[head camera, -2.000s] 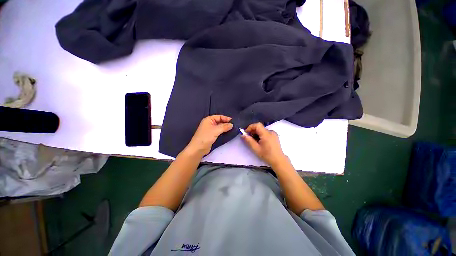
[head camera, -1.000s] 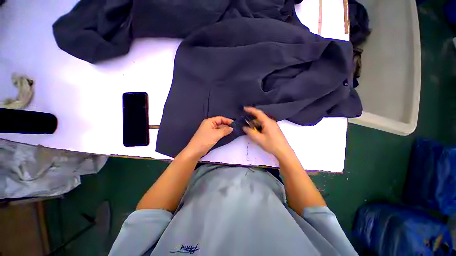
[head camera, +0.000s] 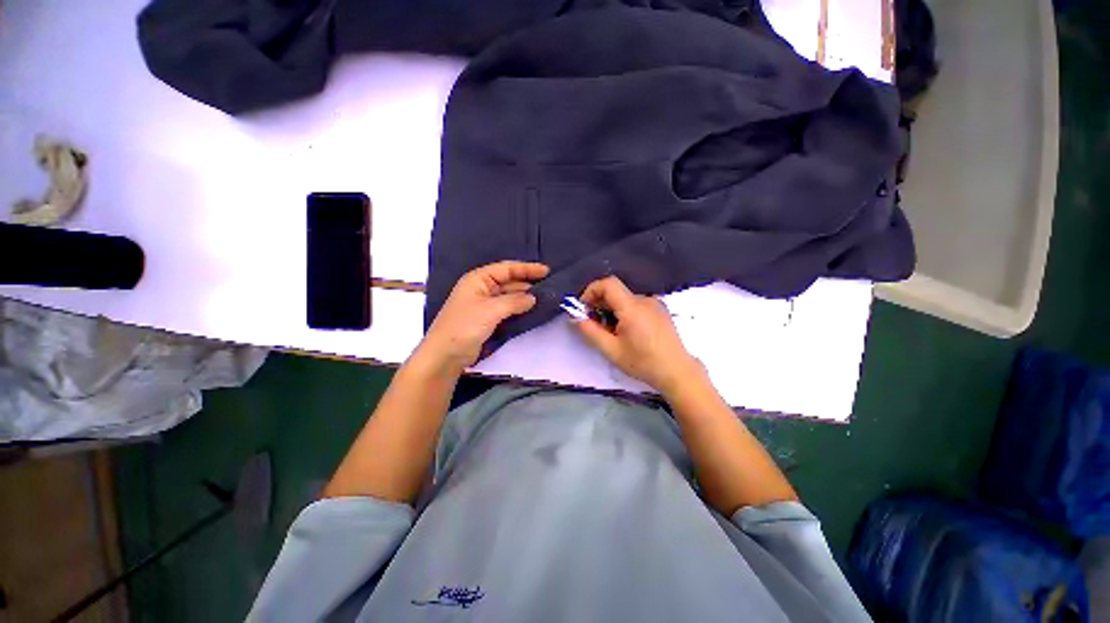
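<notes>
A dark vest (head camera: 596, 134) lies spread on the white table, its armhole (head camera: 743, 161) open at the right and a welt pocket (head camera: 532, 223) showing as a short straight line. My left hand (head camera: 485, 310) pinches the near edge of the cloth between thumb and fingers. My right hand (head camera: 639, 335) holds small thread snips (head camera: 575, 308), their silver blades pointing left, close beside the cloth edge and my left fingertips. Whether the blades touch the cloth or a thread is too small to tell.
Another dark garment (head camera: 237, 55) lies at the far side. A phone (head camera: 338, 261) and a black flask (head camera: 71, 257) lie left, with a cream cloth scrap (head camera: 55, 180) above the flask. A pale bin (head camera: 984, 183) stands right; blue bags (head camera: 962, 566) lie on the green floor.
The view has shifted, so the table sits higher in the picture. My right hand has turned, and the snips' blades now show clearly. My left hand still pinches the edge, slightly further left in view.
</notes>
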